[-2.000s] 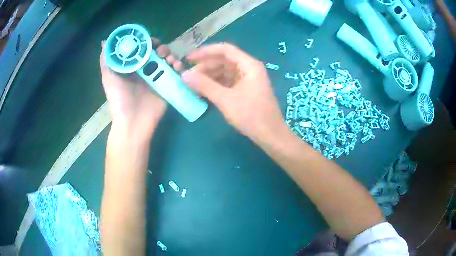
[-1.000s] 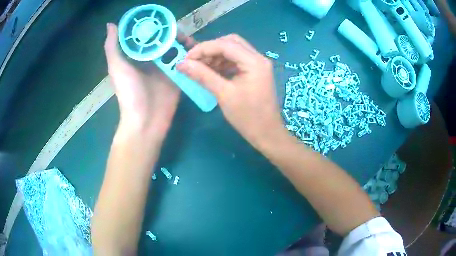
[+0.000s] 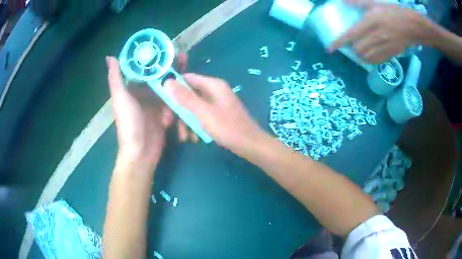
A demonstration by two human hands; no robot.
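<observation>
A light-blue fan housing (image 3: pixel 147 54) is held up over the green tabletop, its spoked round head at upper left and its handle slanting down to the right. My left hand (image 3: pixel 139 119) holds it from behind and below. My right hand (image 3: pixel 215 106) lies on the handle, its fingertips pressed at the openings near the head. One dark oval opening shows beside the head; the other is hidden under my fingers. Whether a small clip is under the fingertips cannot be seen. A pile of small clips (image 3: pixel 319 111) lies to the right.
Another person's hand (image 3: pixel 387 33) reaches in at upper right over fan housings (image 3: pixel 405 103). A clear bag of small parts (image 3: pixel 63 230) lies at lower left. Small pieces (image 3: pixel 165 196) lie near my left forearm. A brown bin (image 3: pixel 430 152) stands at right, beyond the table edge.
Another person's hand has come in at upper right over the housings. My right fingers have gone from pinching at the handle's opening to pressing flat along the handle.
</observation>
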